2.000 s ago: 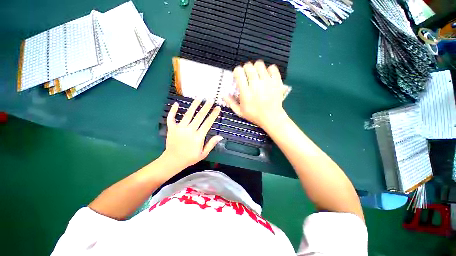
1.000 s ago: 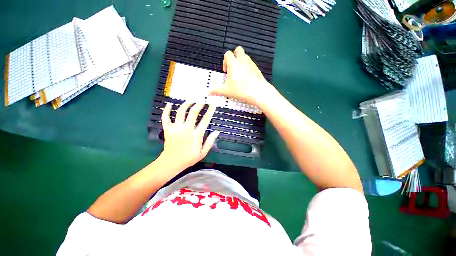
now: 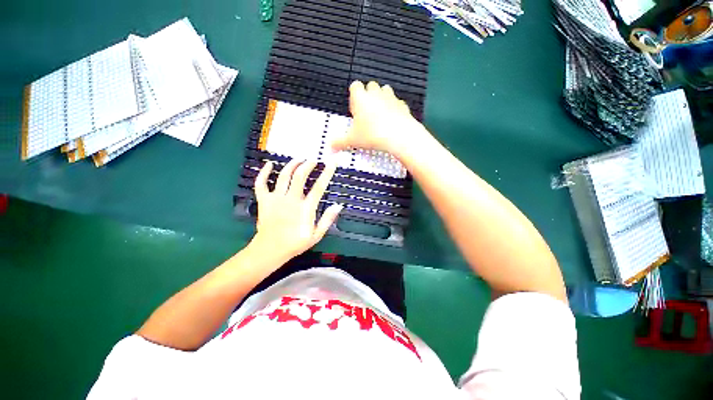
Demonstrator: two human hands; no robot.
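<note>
A white PCB panel (image 3: 301,133) with an orange-brown left edge lies across the slotted black tray (image 3: 383,58). My right hand (image 3: 377,117) is curled over the panel's upper right part, its fingers bent at the far edge and the thumb on the face; it grips the panel. My left hand (image 3: 288,205) lies palm down on the tray's near part, fingers spread, fingertips at the panel's near edge. Several thin PCB strips (image 3: 375,195) lie in the near slots beside my left hand. The panel part under my right hand is hidden.
A fanned loose panel pile (image 3: 94,98) lies on the left. Loose strips (image 3: 477,16) lie beyond the tray. A dark tangled sheaf (image 3: 606,78) and wrapped stacked panels (image 3: 621,215) are at the right. A red plastic stool (image 3: 676,326) stands on the floor, lower right.
Since two seconds ago, my right hand has gone from flat and spread to curled over the panel. The panel now lies straighter along the slots. My left hand stays at its near edge.
</note>
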